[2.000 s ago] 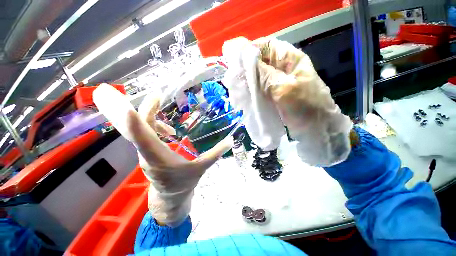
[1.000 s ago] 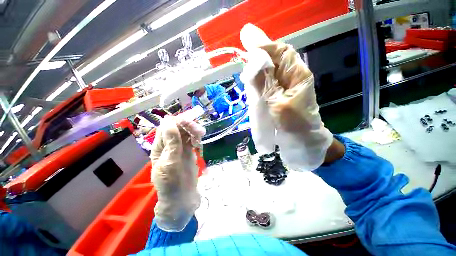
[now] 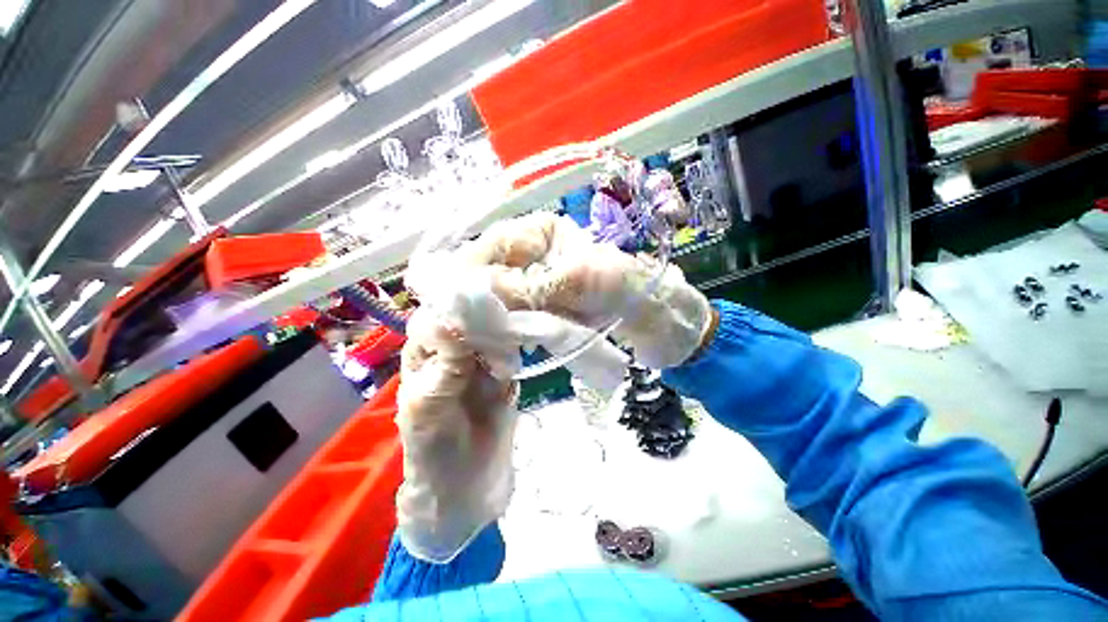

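Note:
A clear ring frame [image 3: 571, 355] is held up in front of me; its thin shiny rim curves below and to the right of my hands. My left hand [image 3: 456, 389], in a whitish glove, is closed on the ring's left side. My right hand [image 3: 571, 273], gloved, is bent over the ring's upper left part, close against my left hand. A white wipe [image 3: 565, 334] hangs below my right fingers, hard to separate from the gloves. The exact finger contact is hidden by glare.
Dark glossy parts [image 3: 656, 413] lie heaped on the white bench [image 3: 729, 510], with two round dark parts [image 3: 626, 542] near its edge. A red divided tray [image 3: 304, 516] is at left. Small dark parts [image 3: 1075, 298] sit on a white sheet at far right. A shelf crosses above.
My right hand has moved left and down and now meets my left hand at the ring. The ring's rim now shows below my hands.

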